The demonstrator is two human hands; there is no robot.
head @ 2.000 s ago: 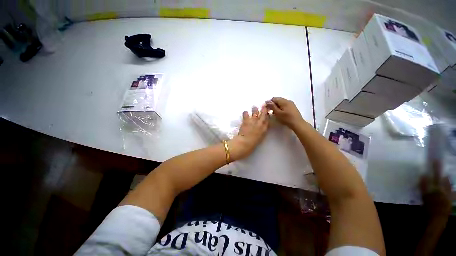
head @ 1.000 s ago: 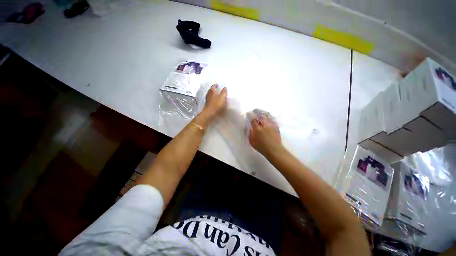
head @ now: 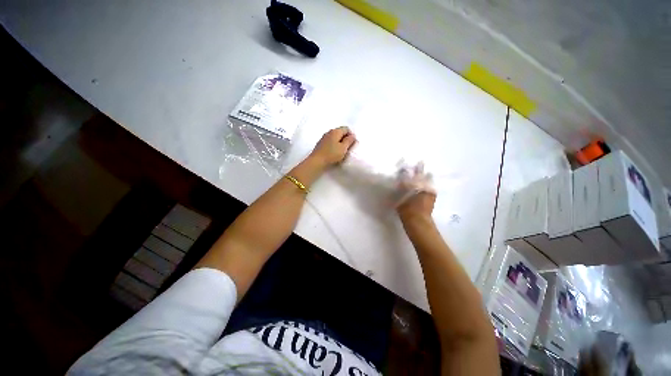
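Note:
My left hand (head: pixel 336 145) is closed with its fingertips pinched on a thin clear plastic bag (head: pixel 368 170) over the white table. The bag is faint against the bright glare. My right hand (head: pixel 416 189) is to its right, blurred, fingers spread, with whitish film over the fingers; whether it is inside the bag is unclear. A bagged box (head: pixel 268 110) with a purple-blue picture lies left of my left hand, its loose film hanging toward the table's front edge. No box is between my hands.
A stack of white boxes (head: pixel 581 213) stands at the right, with an orange-and-black tool (head: pixel 591 152) behind it. Bagged boxes (head: pixel 519 294) lie at the right front edge. A blurred dark shape (head: pixel 607 356) is at lower right. A black item (head: pixel 290 29) lies at the back left. Boxes (head: pixel 162 253) show below the table.
The view has turned and shifted. From being close together, my hands have moved apart with the film between them; since one second ago my right hand's fingers have spread.

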